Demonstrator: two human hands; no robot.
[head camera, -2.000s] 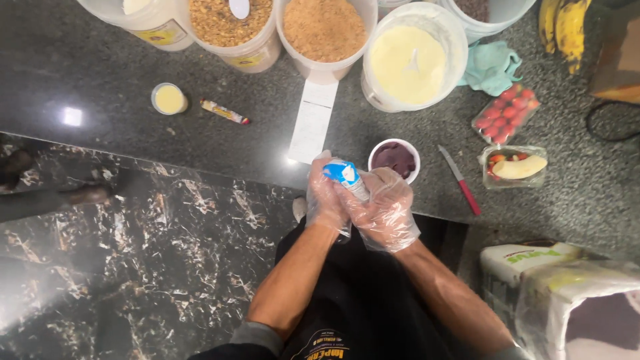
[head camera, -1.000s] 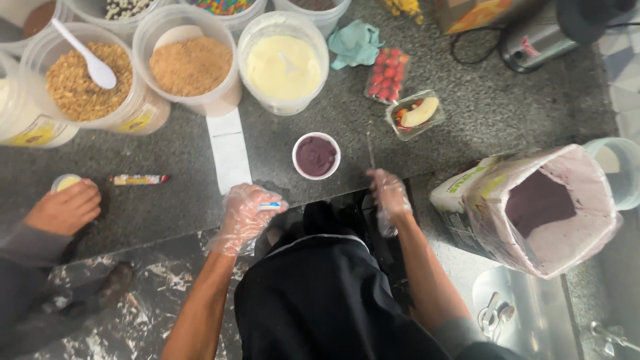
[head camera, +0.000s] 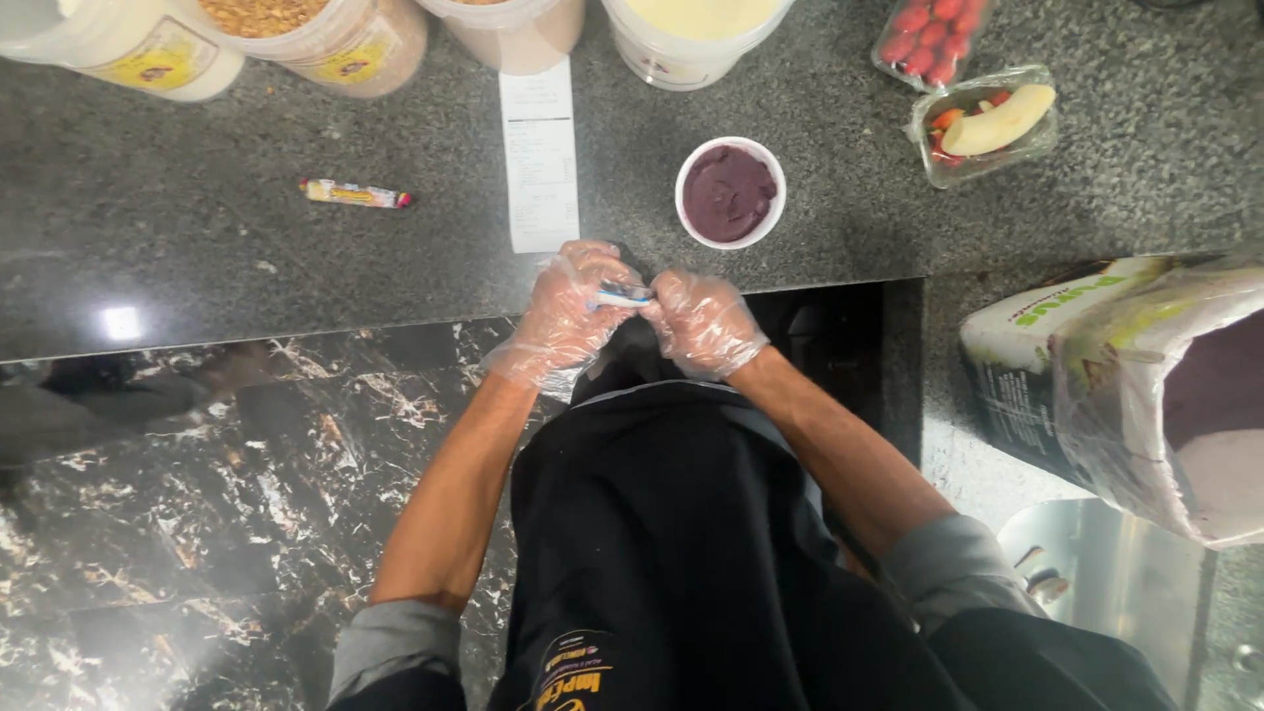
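Both my hands wear clear plastic gloves and meet just off the counter's front edge. My left hand (head camera: 573, 316) is closed around a small blue-and-white wrapped item (head camera: 622, 294). The fingertips of my right hand (head camera: 703, 321) pinch the right end of that same item. Beyond my hands on the granite stands a white cup filled with a purple frozen mix (head camera: 731, 193). A long printed paper slip (head camera: 540, 163) lies just past my left hand. Farther left rests a small wrapped candy stick (head camera: 355, 193).
Tubs of toppings, one with pale cream powder (head camera: 691, 44), line the back. At right are a strawberry pack (head camera: 928, 39) and a wrapped tray with a peeled banana (head camera: 997, 120). A large open bag of purple mix (head camera: 1116, 385) stands beside a metal sink (head camera: 1096, 553).
One second ago my hands were apart, the right one near the knife; now they meet at the wrapped item. The other person's hand and the small cup at left are out of view.
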